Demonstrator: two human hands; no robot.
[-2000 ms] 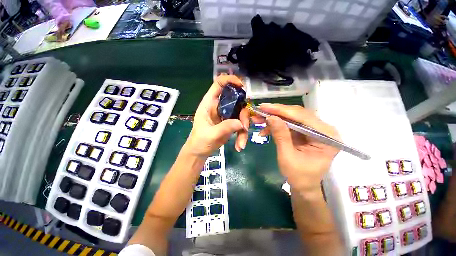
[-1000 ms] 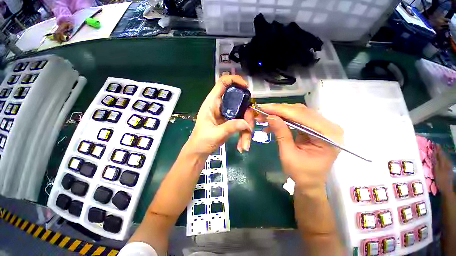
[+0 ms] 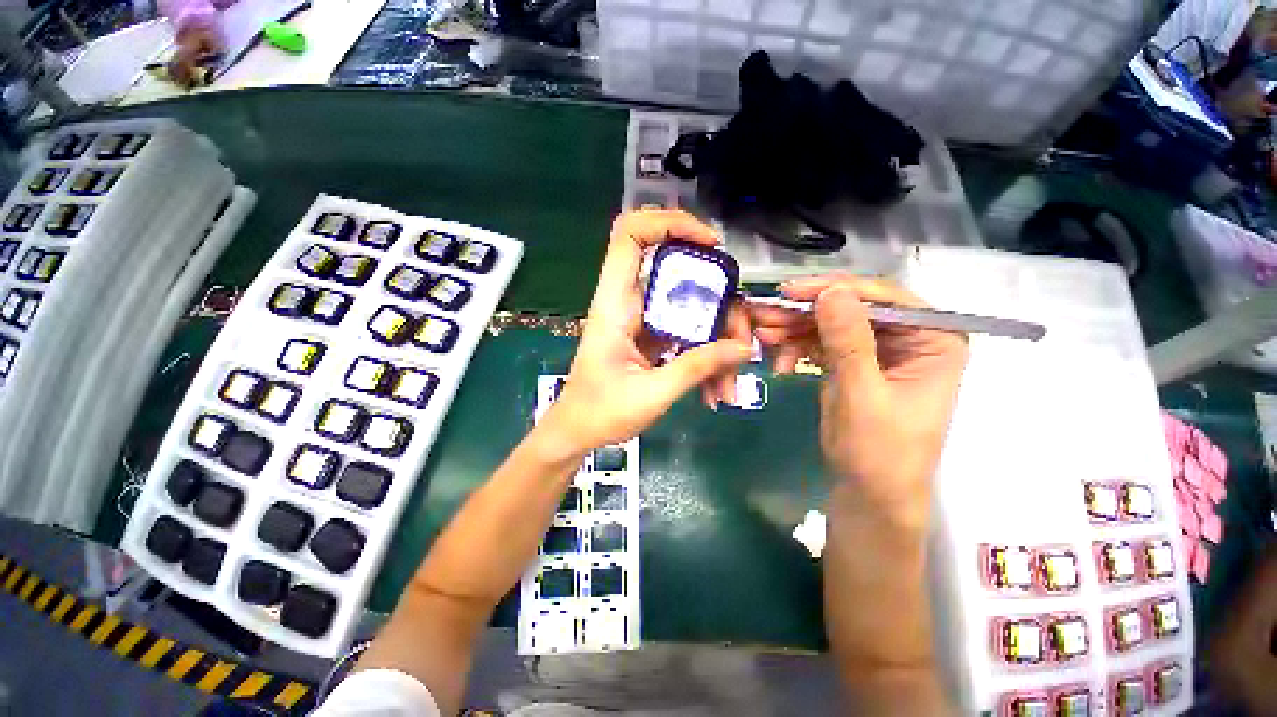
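Note:
A small square smartwatch unit (image 3: 689,296) with a black rim is held upright, its face lit white with a dark shape. My left hand (image 3: 623,350) grips it by its edges with thumb and fingers. My right hand (image 3: 882,385) holds silver tweezers (image 3: 959,322) nearly level. Their tip end is at the right edge of the watch unit; whether it touches cannot be told. A white strip with dark square openings (image 3: 581,628) lies on the green bench below my hands.
A left blister tray (image 3: 210,343) holds black cases, with stacked trays (image 3: 161,329) beyond. A right blister tray (image 3: 1036,392) holds pink-edged units beside pink pieces (image 3: 1195,483). A black tangled heap (image 3: 812,147) lies on a tray behind. A person's hand (image 3: 196,56) is at upper left.
The watch face has gone from dark to brightly lit and faces me more. The tweezers have swung from slanting down to nearly level. The whole view has shifted slightly.

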